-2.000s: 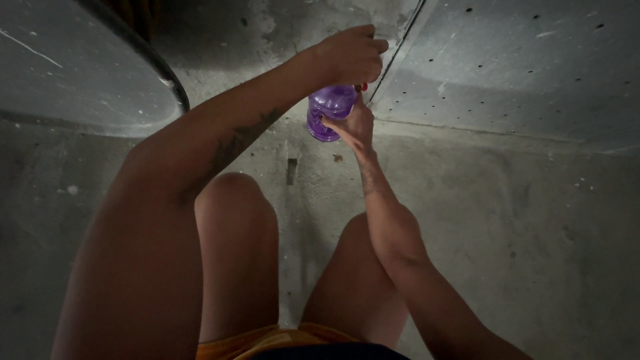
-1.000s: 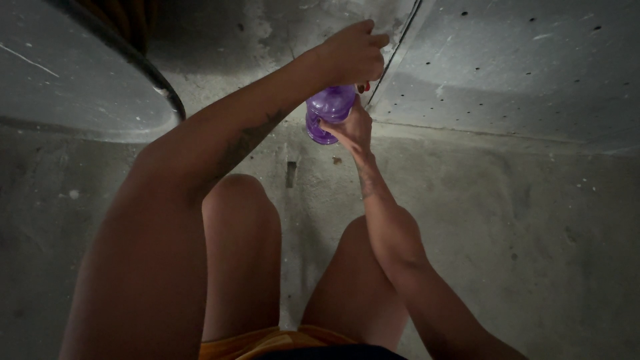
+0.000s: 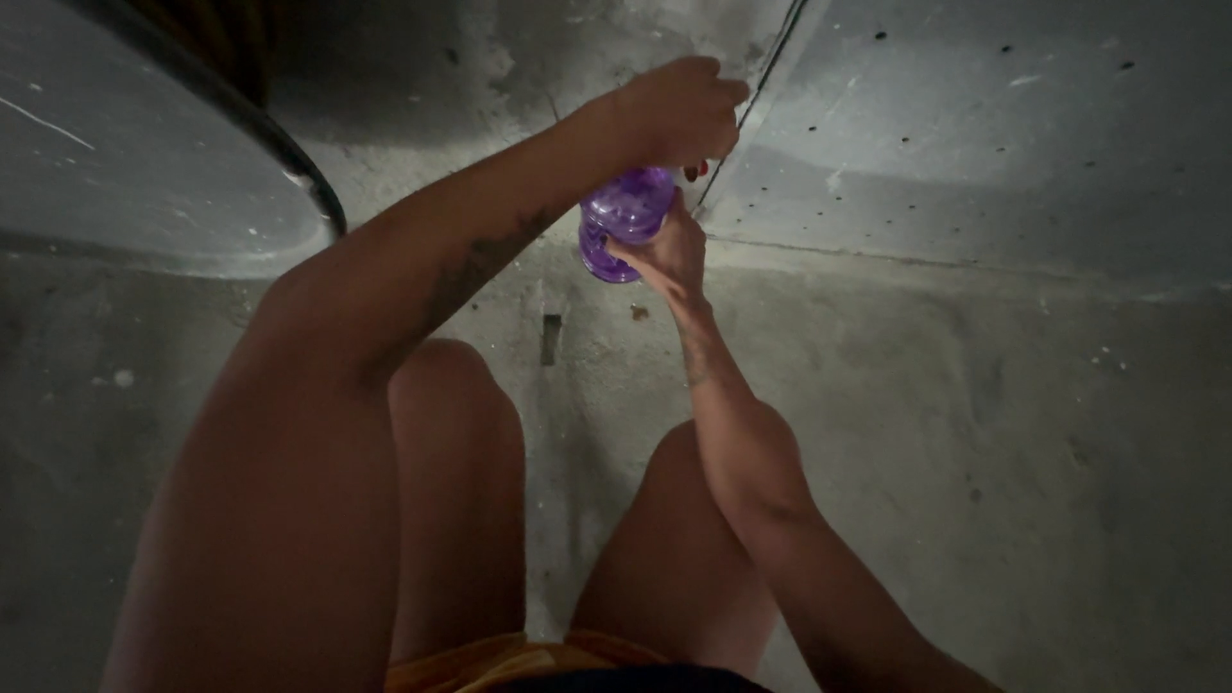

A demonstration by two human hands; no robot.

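Observation:
My right hand [image 3: 674, 250] is wrapped around the side of a purple translucent plastic bottle or container [image 3: 630, 207], thumb across its narrower middle. Just above the container's upper end is my left hand [image 3: 685, 111], its back toward me and its fingers bent. Something small and red [image 3: 703, 168] shows beneath the left fingers; I cannot tell what it is. The left forearm reaches across from the left and partly covers the container's top, so whether the left fingers grip anything is hidden.
Below lies a stained concrete floor [image 3: 914, 414] with a small rectangular recess [image 3: 551, 339]. A grey panel with small holes [image 3: 962, 125] stands at the upper right. At the upper left is a grey surface with a dark curved edge [image 3: 289, 159]. My bare knees are below the hands.

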